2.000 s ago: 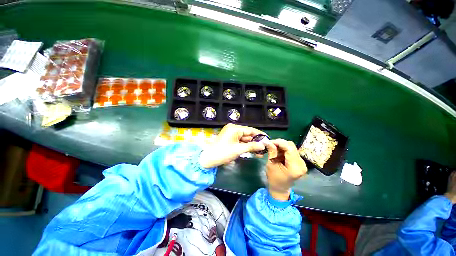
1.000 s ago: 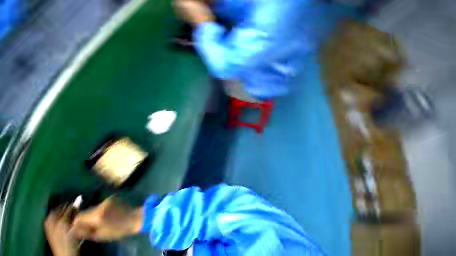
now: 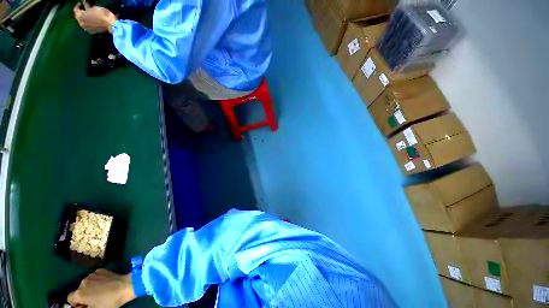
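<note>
My right hand (image 3: 101, 289) is at the lower left edge of the picture, over the green bench, with its fingers curled. Its fingertips are near the bottom edge, and I cannot tell whether they hold anything. My left hand is not in view. A small black open box (image 3: 62, 231) sits just beyond my right hand, with a heap of tiny cream pieces (image 3: 90, 233) in it. A dark corner (image 3: 58, 296), possibly of the parts tray, shows beside my fingers and is mostly cut off.
A white crumpled scrap (image 3: 118, 168) lies past the box on the green bench (image 3: 78, 132). Another person in a blue smock (image 3: 204, 36) sits on a red stool (image 3: 253, 114), with a black tray (image 3: 99, 60) before them. Cartons (image 3: 442, 144) line the blue floor at right.
The view has swung right, bringing the neighbouring person and cartons into sight. My left hand and most of the tray have left the picture. My right hand is now at the lower left.
</note>
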